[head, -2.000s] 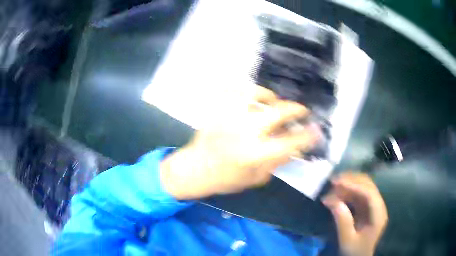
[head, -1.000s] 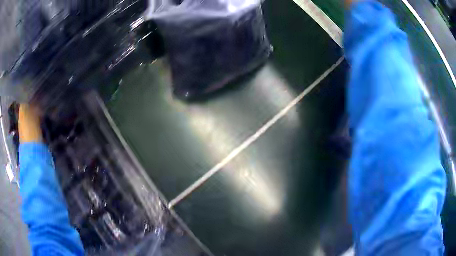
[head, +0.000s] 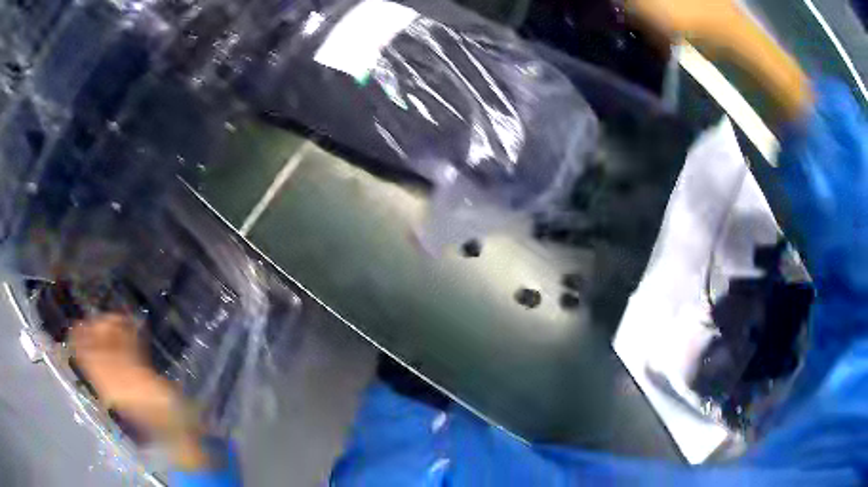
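My left hand [head: 124, 371] is blurred at the far left, at the clear plastic trays [head: 228, 304] with dark parts; its fingertips cannot be made out. My right hand [head: 728, 43] is blurred and cut by the top edge, reaching over a dark area near a pale rail; whether it holds anything cannot be told. A white-and-black device housing [head: 666, 276] lies tilted at the right, partly behind my right arm. Several small black rings [head: 528, 298] lie loose on the dark green bench [head: 381, 257].
A shiny clear plastic bag [head: 562, 124] with dark contents and a white label [head: 366, 36] lies across the top middle. The pale rail [head: 728, 100] runs at the upper right. A thin pale line crosses the bench at left.
The view has shifted, and the bag, loose rings and housing now show. My left hand appears lower and larger. My right hand has come more into view at the top right.
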